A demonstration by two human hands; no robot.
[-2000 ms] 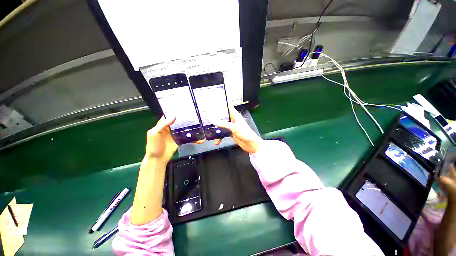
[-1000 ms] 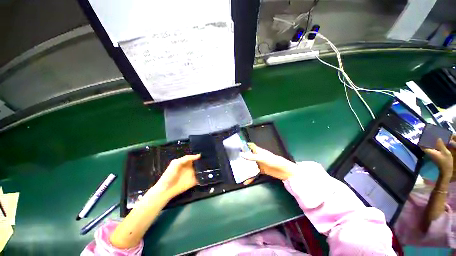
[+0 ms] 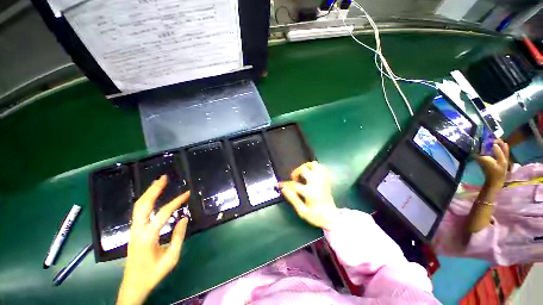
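Note:
The black phone tray (image 3: 219,224) lies in front of me. Dark-screened smartphones fill several pockets, such as one (image 3: 209,174) near the middle; the right end pocket (image 3: 290,148) is empty. My left hand (image 3: 156,233) is over the second pocket from the left, fingers spread, partly covering the phone there, and holds nothing. My right hand (image 3: 310,193) is at the tray's right front, fingers curled, fingertips by the lower edge of the fourth phone (image 3: 255,170). Whether it touches that phone is unclear.
A marker (image 3: 62,236) and a pen (image 3: 72,264) lie left. A clear plastic sheet (image 3: 205,113) and instruction board (image 3: 159,41) stand behind. White cables (image 3: 381,62) lie back right. A second phone tray (image 3: 374,179) is at right, beside a person in pink holding a phone.
The two phones I held upright, then lowered over the tray, now lie in its pockets. Both hands have come off them and moved apart. The view has shifted right.

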